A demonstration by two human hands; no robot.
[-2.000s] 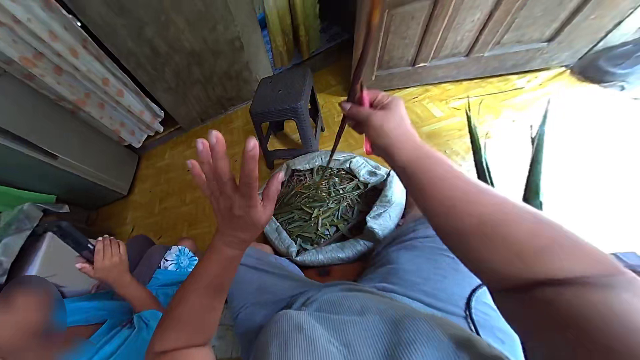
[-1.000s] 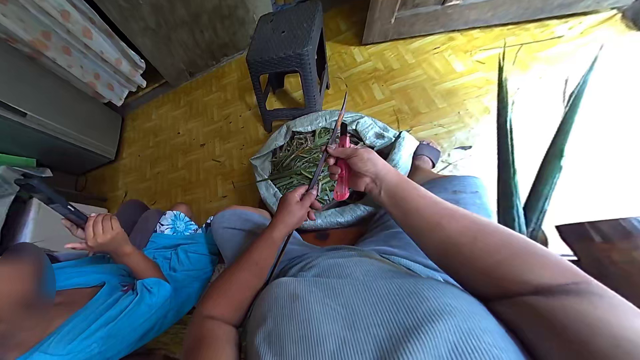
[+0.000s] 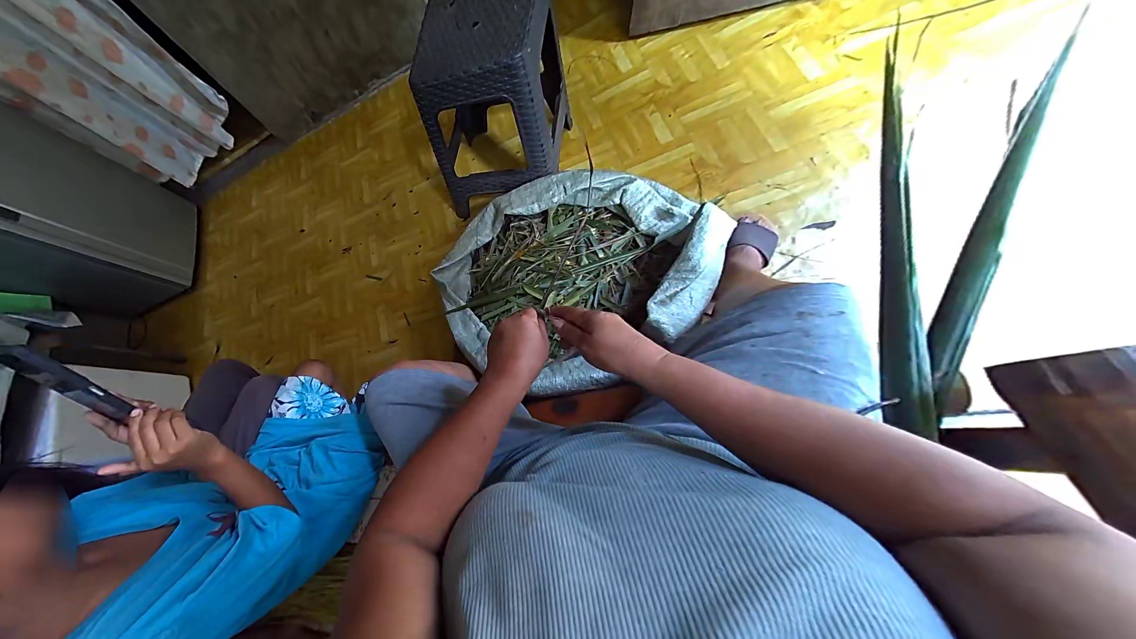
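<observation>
My left hand (image 3: 517, 346) is closed at the near side of an open woven sack (image 3: 461, 306), its fingertips pinching a thin dark leaf strip (image 3: 586, 191). The strip rises past the sack's far rim. Fingertips of my right hand (image 3: 608, 342) meet the left ones on the same strip; whether a tool is hidden in its palm I cannot tell. Below and beyond both hands, cut green and brown leaf pieces (image 3: 568, 257) fill the sack, which stands between my legs.
A dark plastic stool (image 3: 484, 53) stands just beyond the sack. At the left, a person in blue (image 3: 293, 497) holds a dark device (image 3: 67, 382). Long upright green leaves (image 3: 896, 266) and a brown wooden surface (image 3: 1074, 390) are at the right. A grey cabinet (image 3: 89, 222) stands far left.
My raised, spread left hand has come down to the strip. My right hand, which held a pink-handled tool and a long strip higher up, has lowered beside it. The pink handle no longer shows.
</observation>
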